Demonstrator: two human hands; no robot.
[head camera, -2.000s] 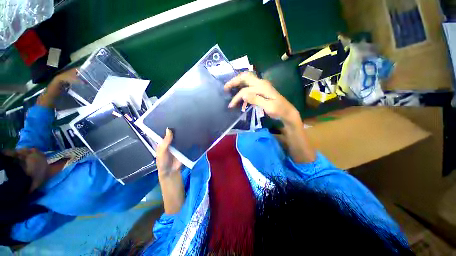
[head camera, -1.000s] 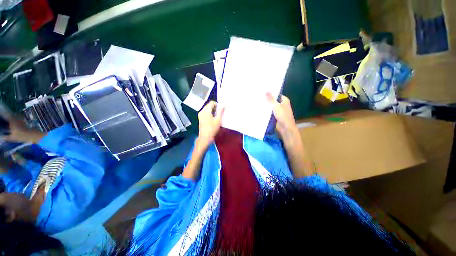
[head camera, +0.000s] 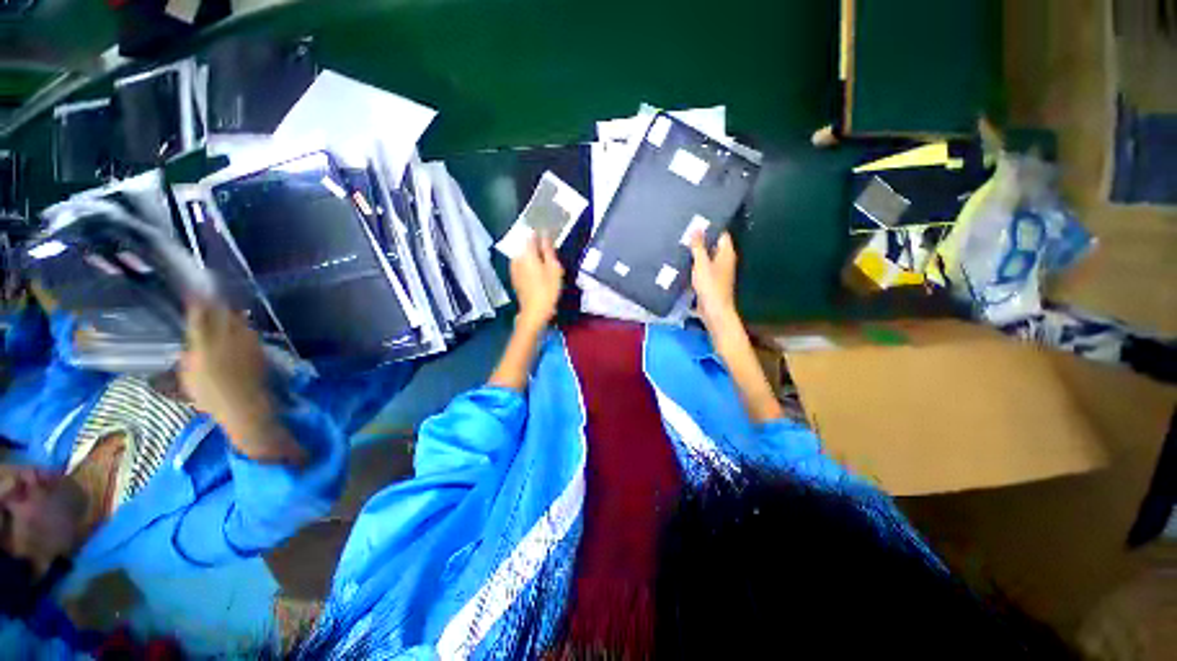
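A black panel (head camera: 645, 213) with several small white stickers on its face lies in front of me, tilted, on white sheets (head camera: 607, 162). My right hand (head camera: 715, 269) is at the panel's lower right, its fingertips on or beside a white sticker (head camera: 697, 230); whether it grips a piece I cannot tell. My left hand (head camera: 537, 278) holds a small white backing sheet with a grey-beige centre (head camera: 547, 211), left of the panel. A black mat (head camera: 532, 165) shows partly under the backing sheet.
A fanned stack of black panels and white sheets (head camera: 323, 258) lies at left, a loose white sheet (head camera: 355, 119) on its far side. Another worker's hand (head camera: 226, 368) is beyond it. A cardboard carton (head camera: 942, 400), clear plastic bag (head camera: 1013, 245) and yellow scraps (head camera: 891, 258) are at right.
The white sheet between my hands no longer covers the work; the stickered black panel now shows. My left hand has taken hold of the backing sheet. The other worker's hand has moved nearer the stack.
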